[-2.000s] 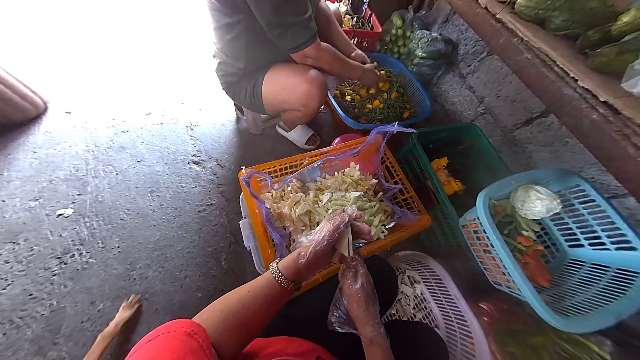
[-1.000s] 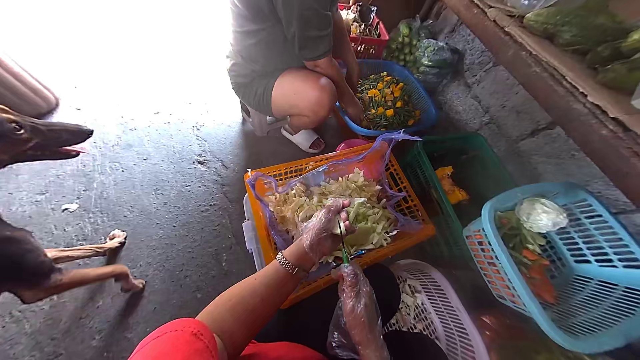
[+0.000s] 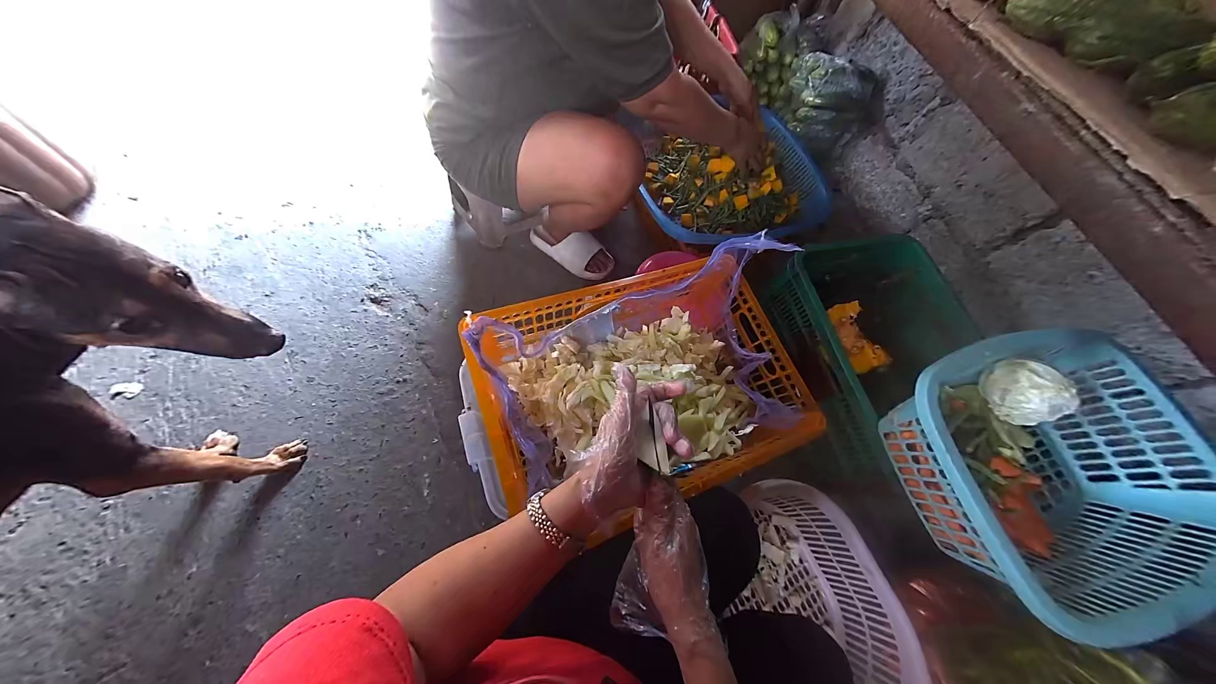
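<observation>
My left hand [image 3: 622, 446], in a clear plastic glove with a metal watch or bracelet at the wrist, holds a pale piece of vegetable [image 3: 653, 445] over an orange crate [image 3: 803, 426]. My right hand [image 3: 668, 532], also gloved, is just below it, closed on the handle of a knife [image 3: 654, 423] whose thin blade stands against the piece. Cut pale green vegetable strips [image 3: 608, 375] fill the crate, which is lined with a purple net [image 3: 736, 275]. Below right, a pale lilac basket [image 3: 855, 570] holds white pieces and is partly hidden by my legs.
Another person [image 3: 570, 104] squats ahead, hands in a blue basket [image 3: 807, 180] of cut squash and green beans. A dog [image 3: 114, 304] stands at left. To the right are a green crate [image 3: 855, 252] with a squash piece and a light blue basket [image 3: 1073, 494] with vegetables and a wrapped bundle.
The dog, absent except for a paw two seconds ago, has come further into view from the left and its mouth is now closed. My hands have stayed over the crate's near side.
</observation>
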